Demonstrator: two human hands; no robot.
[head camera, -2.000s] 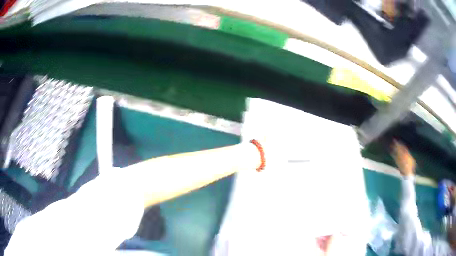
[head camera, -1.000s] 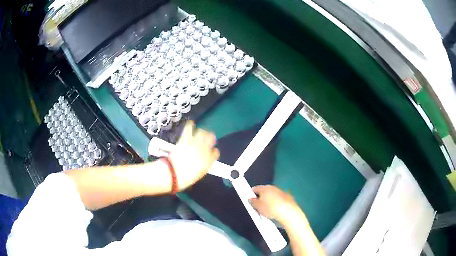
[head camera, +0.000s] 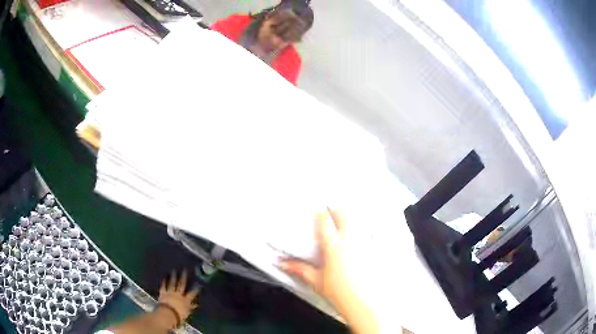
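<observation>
A thick pile of large white sheets fills the middle, its layered edges showing at the left. My right hand is over the pile near its front edge, thumb and fingers spread apart. I see nothing clearly gripped in it; contact with the top sheet is hard to judge. My left hand, with a red bracelet at the wrist, is low over the dark green belt. Its fingers are spread and it is empty. The three-armed white assembly is not in view.
Dense rows of silver-white hubs lie at the lower left. Black armed jigs stand at the right of the pile. A person in red is beyond the pile. A red-edged white paper lies at the upper left.
The view has swung from the bench and three-armed assembly to the sheet pile. My right hand has left the assembly and is at the pile. My left hand is now spread over the belt.
</observation>
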